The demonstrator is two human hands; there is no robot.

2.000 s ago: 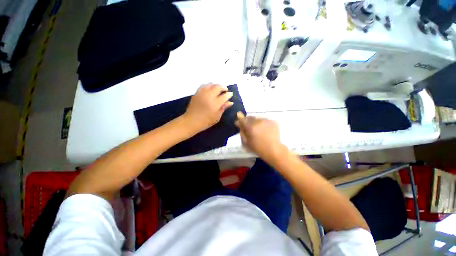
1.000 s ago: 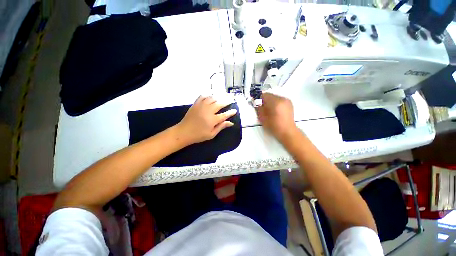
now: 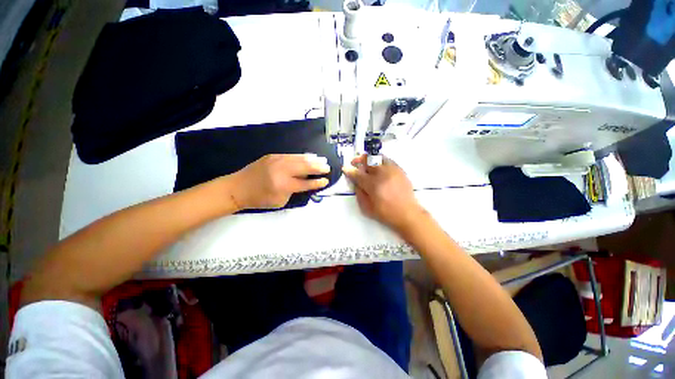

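A dark cut panel (image 3: pixel 252 152) lies flat on the white table, its right end at the needle area of the sewing machine (image 3: pixel 444 111). My left hand (image 3: pixel 285 180) rests on the panel with its fingertips near the right end. My right hand (image 3: pixel 381 189) is at the panel's right edge, fingertips close to the presser foot area; whether it pinches the cloth is hard to tell. The presser foot itself is mostly hidden by fingers and the machine head.
A thick dark panel stack (image 3: pixel 152 81) lies at the table's back left. Small dark cut pieces (image 3: pixel 536 194) lie under the machine arm at right. A metal-framed stool (image 3: pixel 551 311) with dark pieces stands lower right. A red basket (image 3: pixel 196 333) is below the table's left part.
The panel has moved back and turned under the machine head. My left hand has shifted slightly left; my right hand has come down from beside the machine head to the panel's edge.
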